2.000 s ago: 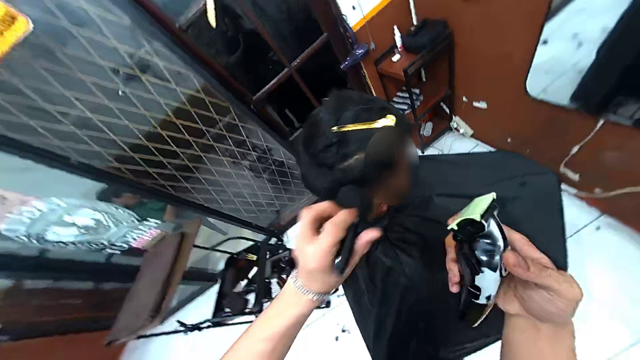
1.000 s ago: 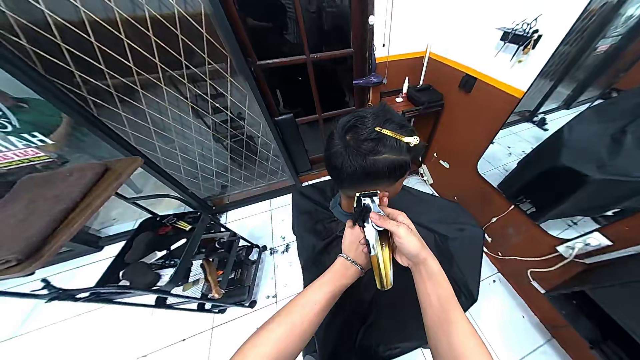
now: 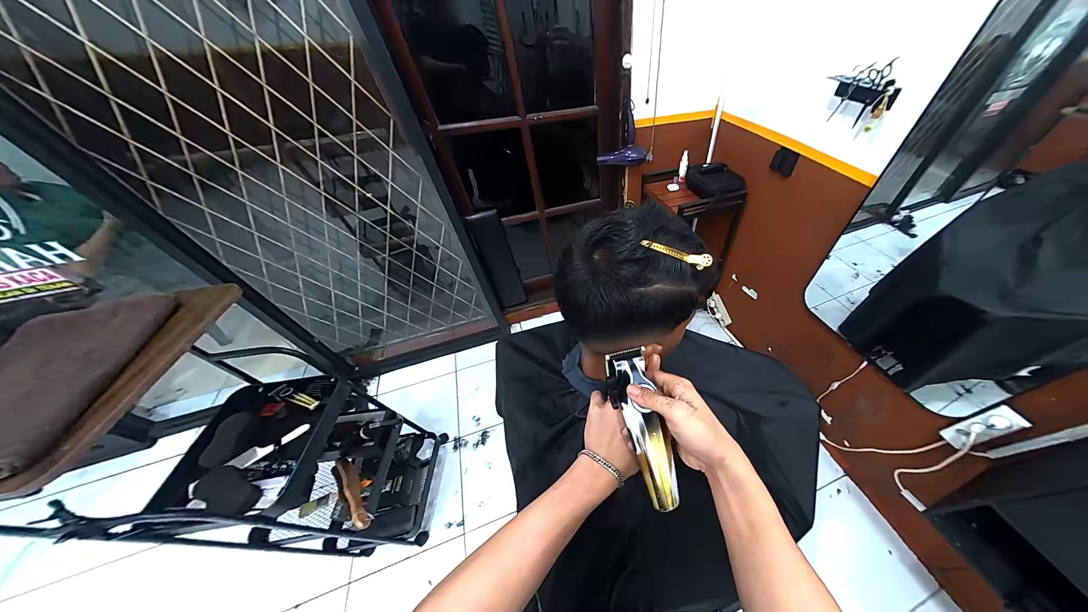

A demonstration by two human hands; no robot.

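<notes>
My right hand [image 3: 687,418] grips a chrome and gold hair clipper [image 3: 653,455], its blade at the lower back of a seated person's head [image 3: 625,285]. My left hand [image 3: 609,433], a chain bracelet at its wrist, is closed beside the clipper; a small black object [image 3: 615,389] sticks up from it, its kind unclear. The left fingers are partly hidden behind the clipper. A gold hair clip [image 3: 677,253] holds the dark hair on top. A black barber cape [image 3: 748,399] covers the person's shoulders, with a grey collar [image 3: 580,372] at the neck.
A black tool trolley [image 3: 327,476] with brushes and other tools stands at the left, near a brown towel [image 3: 81,374] on a wooden-edged surface. A small shelf [image 3: 680,197] holds a black bag. At the right are a mirror [image 3: 943,289] and a socket strip with cables [image 3: 986,427].
Both hands have come together at the back of the head; two seconds ago they were apart, the left by the head, the clipper to the right. The view has turned and steadied.
</notes>
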